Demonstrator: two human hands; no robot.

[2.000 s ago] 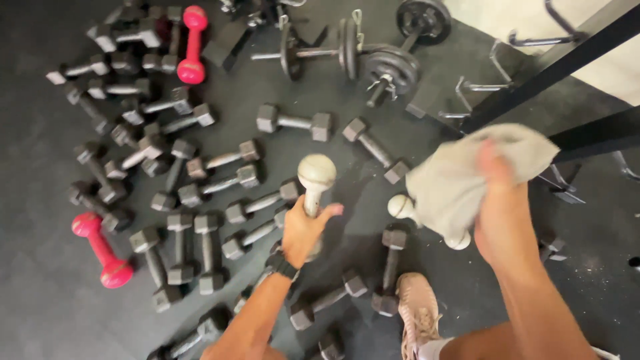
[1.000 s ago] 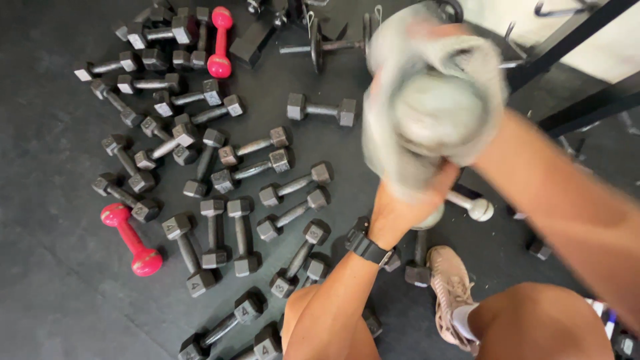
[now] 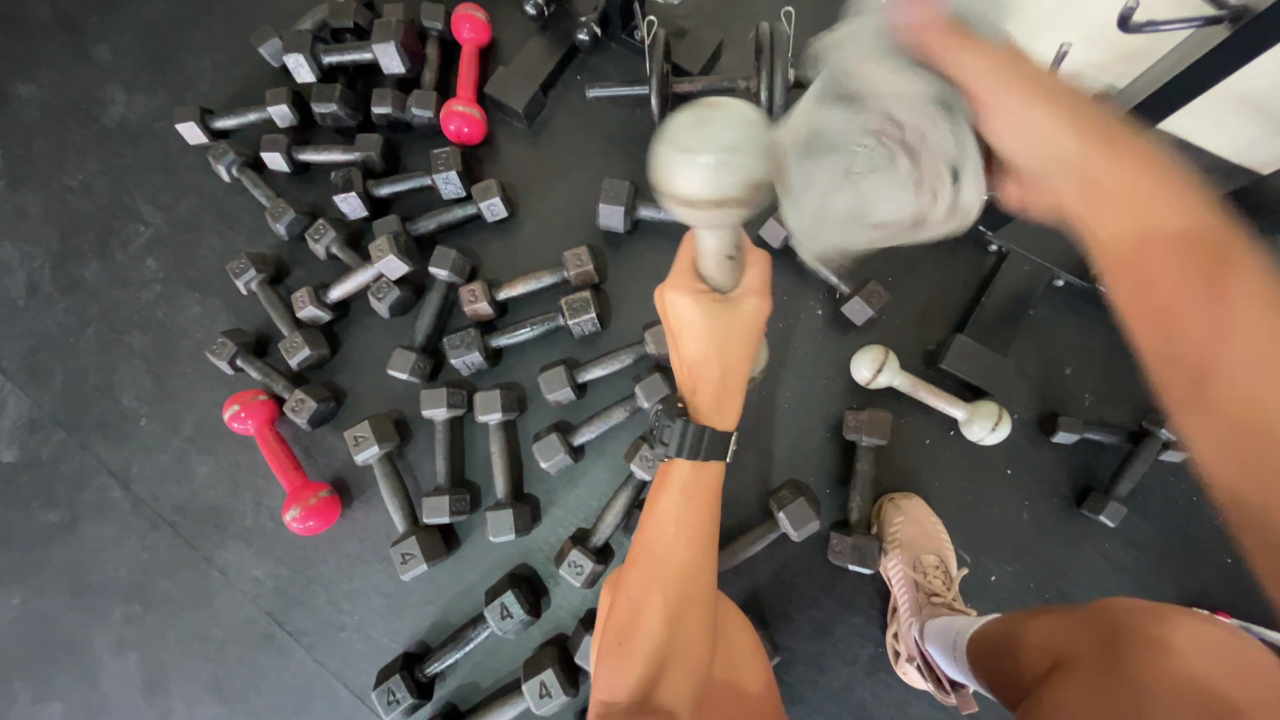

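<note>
My left hand (image 3: 715,325), with a black watch on its wrist, grips the handle of a white round-headed dumbbell (image 3: 712,160). The dumbbell is upright in view, one ball end above my fist and the other mostly hidden behind it. My right hand (image 3: 985,110) holds a pale grey cloth (image 3: 880,150), blurred, just right of the upper ball end. A second white dumbbell (image 3: 930,395) lies on the floor below the cloth and right of my left forearm.
Many grey hex dumbbells (image 3: 505,465) lie scattered on the black floor. Two pink dumbbells (image 3: 283,462) (image 3: 466,75) lie among them at left. A loaded short bar (image 3: 700,86) sits at the top, a black rack frame (image 3: 1200,60) at upper right. My pink shoe (image 3: 925,595) touches a hex dumbbell.
The cloth first was apart from the held dumbbell, then wrapped its ball end; now it is off to the right of that end. My left hand has kept hold of the dumbbell.
</note>
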